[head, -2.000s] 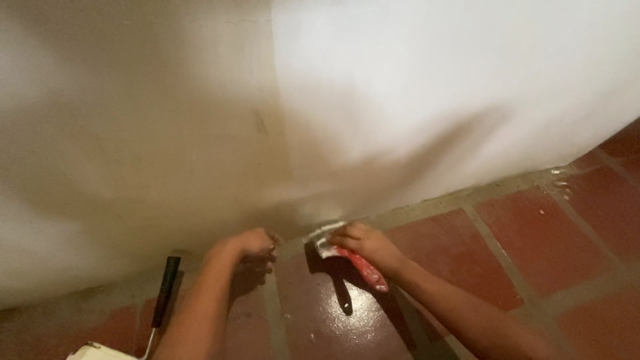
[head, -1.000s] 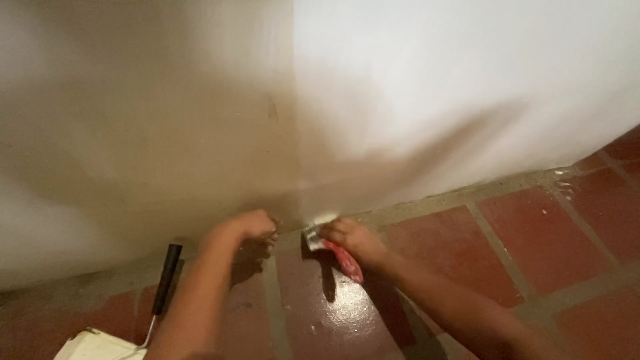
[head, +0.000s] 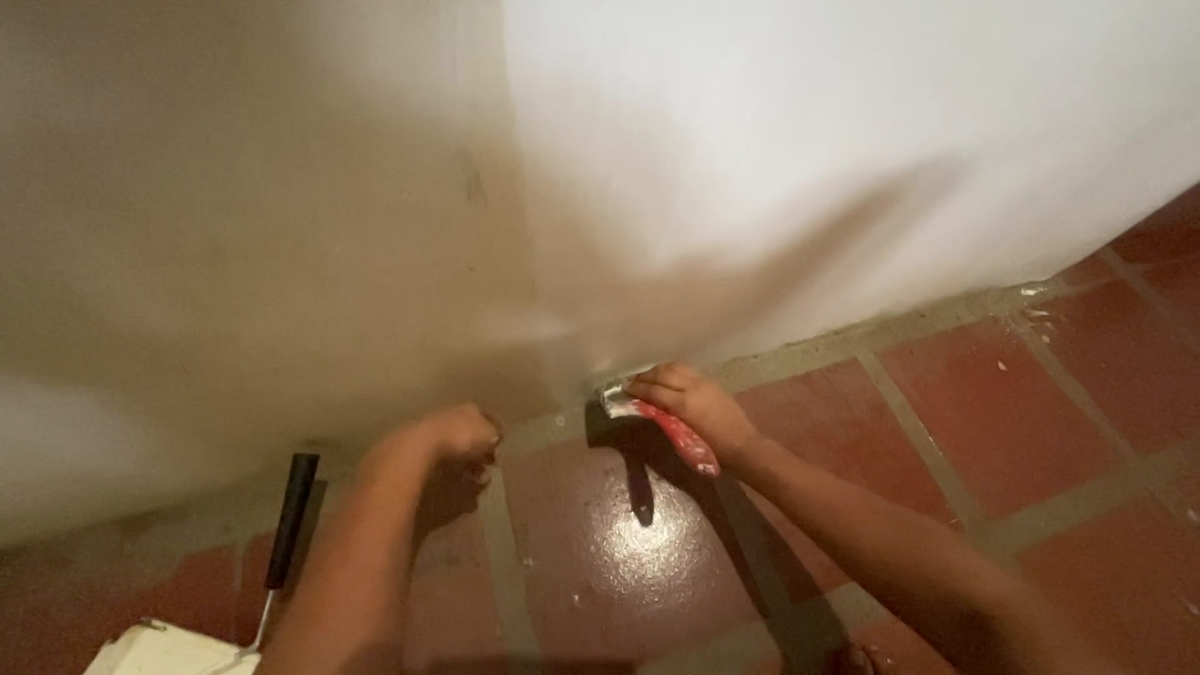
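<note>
My right hand (head: 689, 408) grips a paintbrush (head: 677, 439) with a red, paint-spotted handle. The brush's pale head is low at the foot of the wall (head: 797, 122), by the joint with the floor; its bristle tips are hard to make out. Bright white covers the wall's right part, while the left part looks duller and beige. To the left of the brush, my left hand (head: 459, 433) is curled near the wall base with its fingers bent. Whether it holds anything is hidden.
Red floor tiles (head: 1003, 412) with grey grout run along the wall, with small pale specks on them. At the lower left, a black-handled tool (head: 292, 520) with a metal rod leans by a cream-coloured tray or container (head: 169, 653), partly out of frame.
Over the two seconds, my right hand and the brush have shifted slightly along the wall base, still close to it. My left hand stays curled in about the same place.
</note>
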